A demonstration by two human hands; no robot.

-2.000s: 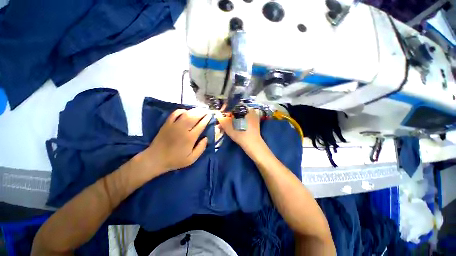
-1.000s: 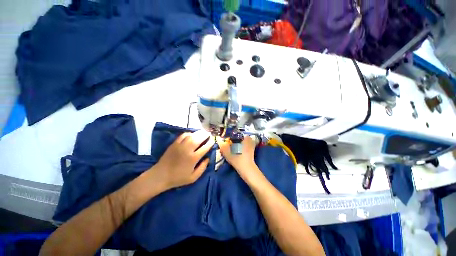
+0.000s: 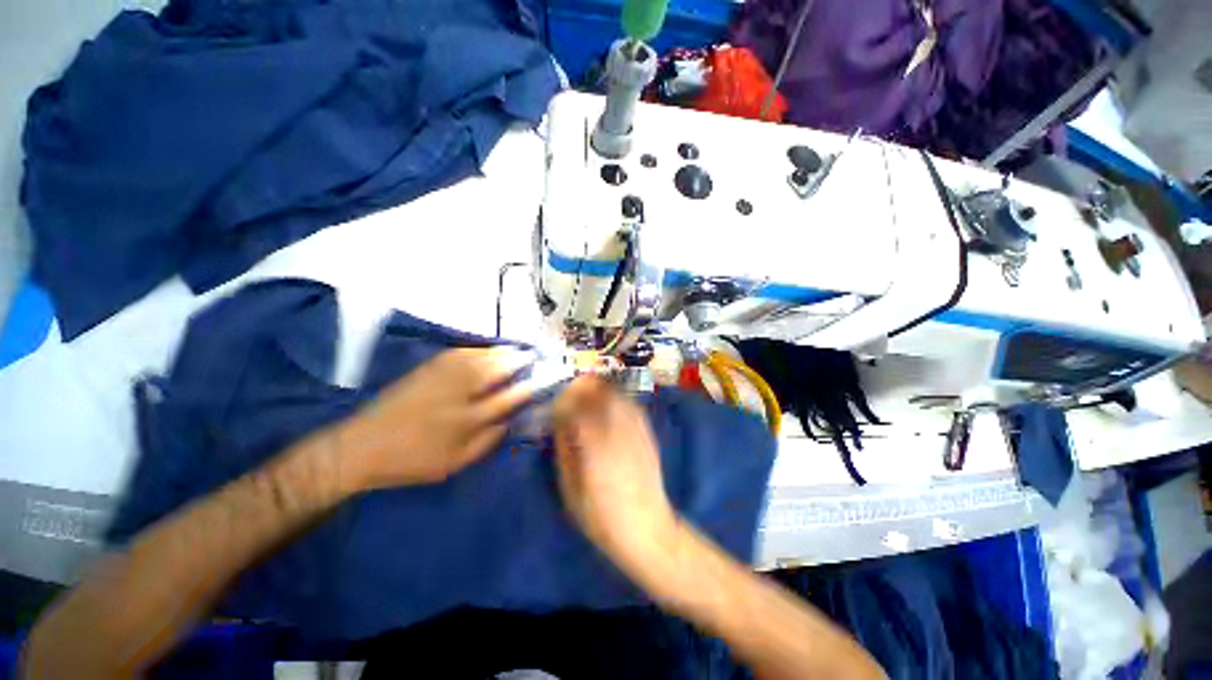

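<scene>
A navy garment piece (image 3: 399, 531) lies wide over the table front and hangs over its edge. My left hand (image 3: 445, 405) rests on the cloth just left of the needle area, fingers toward the presser foot (image 3: 585, 348). My right hand (image 3: 605, 445) is blurred, in front of the needle over the cloth, fingers bent; whether it pinches cloth is unclear. The white sewing machine (image 3: 744, 239) with a blue stripe stands behind both hands. Snips with red and yellow-orange loops (image 3: 747, 385) lie right of the needle.
A large navy heap (image 3: 266, 146) lies upper left. Black strips (image 3: 824, 399) lie under the machine arm. Purple cloth (image 3: 917, 67) and red cloth (image 3: 742, 83) are behind the machine. A small navy piece (image 3: 1041, 452) hangs at right. Dark cloth (image 3: 917, 611) and a blue bin are below the edge.
My right hand has moved from beside the needle back toward me and left, uncovering the snips more. My left hand has shifted slightly left. The view has tilted since the oldest frame.
</scene>
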